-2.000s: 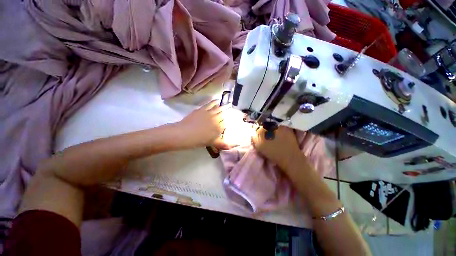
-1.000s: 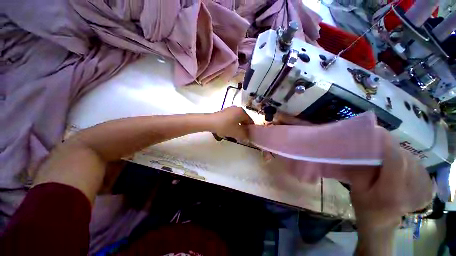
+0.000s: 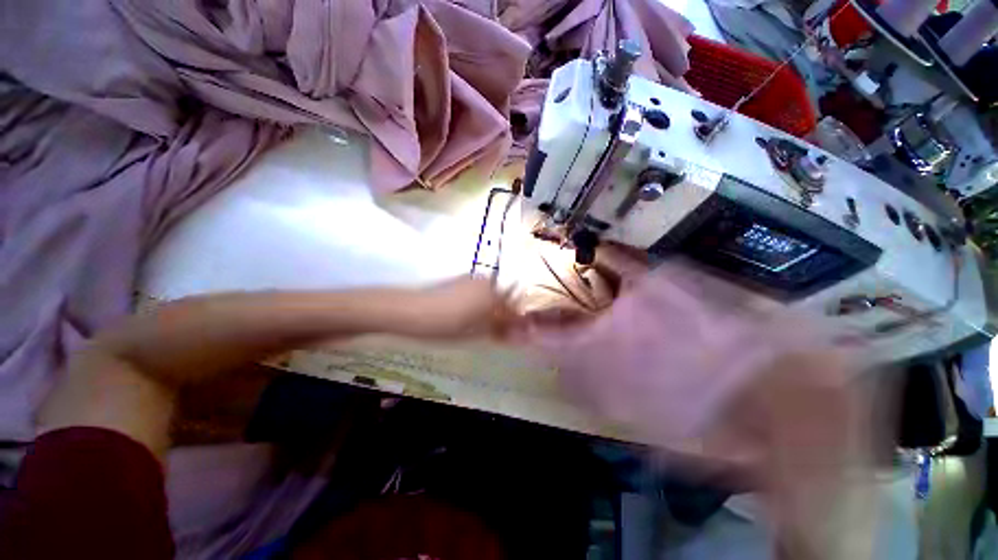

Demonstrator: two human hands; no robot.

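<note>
A dusty-pink garment piece (image 3: 657, 345) is stretched between my hands in front of the machine, blurred. My left hand (image 3: 482, 312) is at its left end, just below the needle area, and seems closed on the cloth; its fingers are blurred. My right hand (image 3: 804, 405) is strongly blurred at the cloth's right end, below the display, and holds it. The white lockstitch machine (image 3: 679, 164) stands above. Its presser foot and needle (image 3: 553, 232) are in the bright lamp glow, with the cloth in front of them.
A large pile of the same pink cloth (image 3: 317, 66) covers the far and left side of the white table (image 3: 285, 219). A red plastic basket (image 3: 750, 82) is behind the machine. Thread cones (image 3: 969, 33) are at the upper right. The table's chipped front edge (image 3: 383, 383) runs below my left forearm.
Since two seconds ago, my right hand has moved from beside the needle out to the right with the cloth. In the last second my left hand has moved slightly toward the front edge.
</note>
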